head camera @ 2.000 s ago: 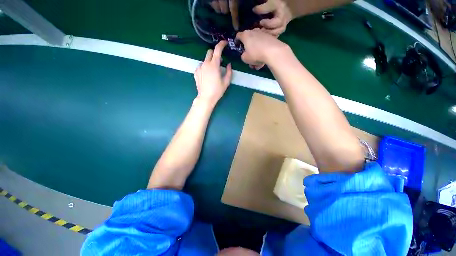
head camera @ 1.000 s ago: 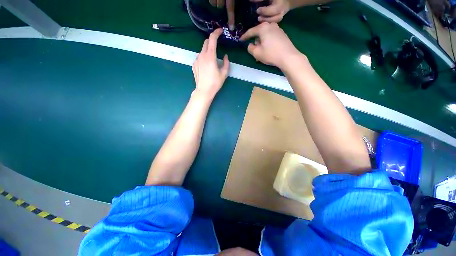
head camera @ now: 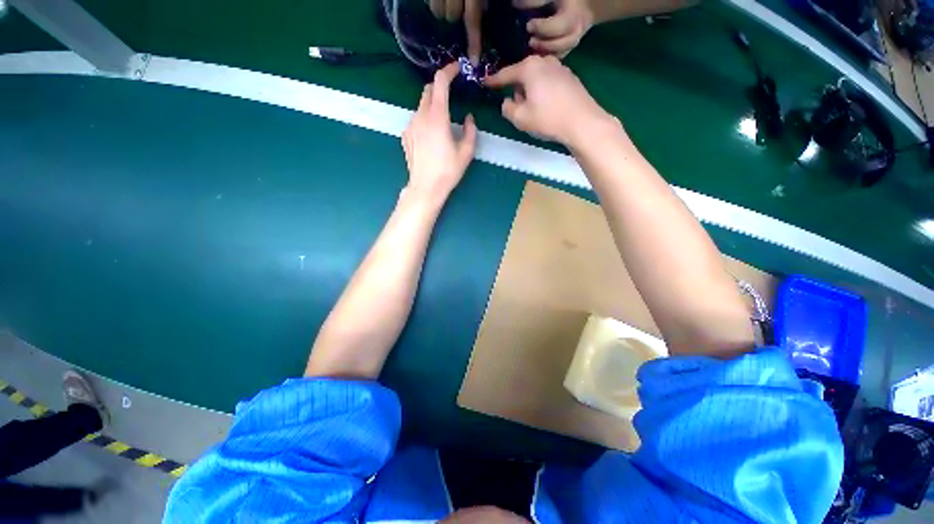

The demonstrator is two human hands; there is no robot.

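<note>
A black headset [head camera: 415,51] lies on the green conveyor at the top, with a pale curved hoop and thin wires. A small circuit board [head camera: 469,70] with pale marks shows in it. My left hand [head camera: 438,138] reaches over the rail, its index fingertip at the board's left edge and its thumb apart. My right hand [head camera: 548,97] points its index fingertip at the board's right side, with nothing visible in its grasp. Another person's hands [head camera: 558,26] are at the far side, one finger pointing down onto the board; the top edge cuts them off.
A pale rail [head camera: 277,100] edges the conveyor. A tan mat [head camera: 533,297] bears a cream support block [head camera: 589,363]. A blue tray [head camera: 819,328] and black equipment [head camera: 896,450] are at right. A cable plug [head camera: 330,52] and another headset [head camera: 850,133] lie on the conveyor. A person's foot [head camera: 84,394] is at lower left.
My right hand has drawn back from its closed-in position over the board to an extended index finger at its right side. A person's foot and dark leg have appeared at lower left.
</note>
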